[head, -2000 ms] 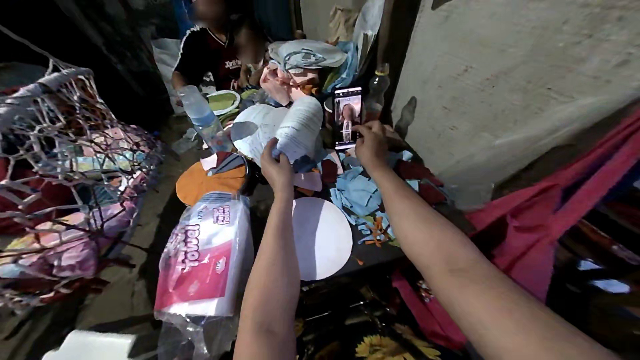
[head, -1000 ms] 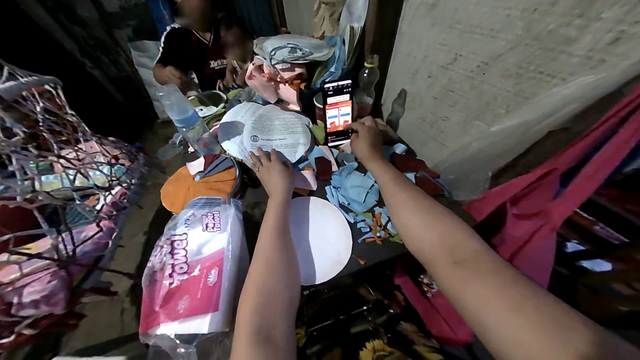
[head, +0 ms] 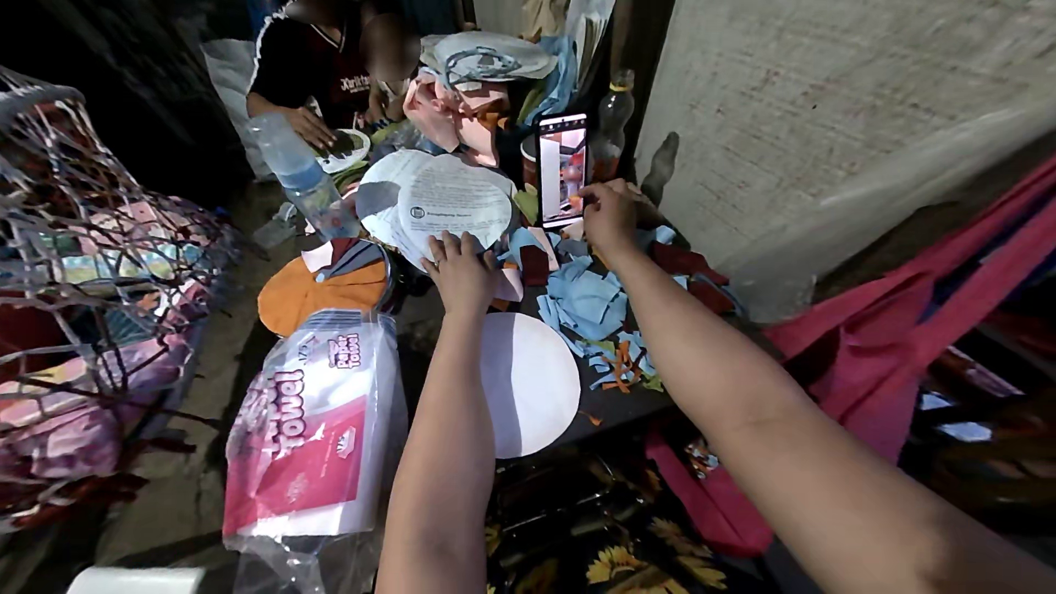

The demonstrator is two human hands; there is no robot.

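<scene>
My left hand (head: 460, 272) rests with spread fingers on the lower edge of round-cut printed paper sheets (head: 450, 198). Beside the upright smartphone (head: 563, 169), my right hand (head: 612, 216) has a fingertip at the lit screen. Below my left hand lies a plain white paper circle (head: 532, 384), partly behind my forearm. Light blue fabric scraps (head: 584, 299) are heaped between my forearms. An orange cloth circle (head: 318, 289) with dark scraps on it lies to the left, next to a paper towel package (head: 309, 437).
A clear plastic bottle (head: 301, 177) leans at the left; another bottle (head: 615, 115) stands behind the phone. Across the table a person (head: 322, 82) has a hand by a bowl (head: 351, 148). Bagged fabric (head: 487, 62), a concrete wall (head: 825, 107), a netted hammock (head: 82, 272) and pink cloth (head: 874, 355) surround the table.
Two seconds ago my left hand held a curled stack of the paper circles; they now lie flatter under its fingers. The picture on the phone screen has changed.
</scene>
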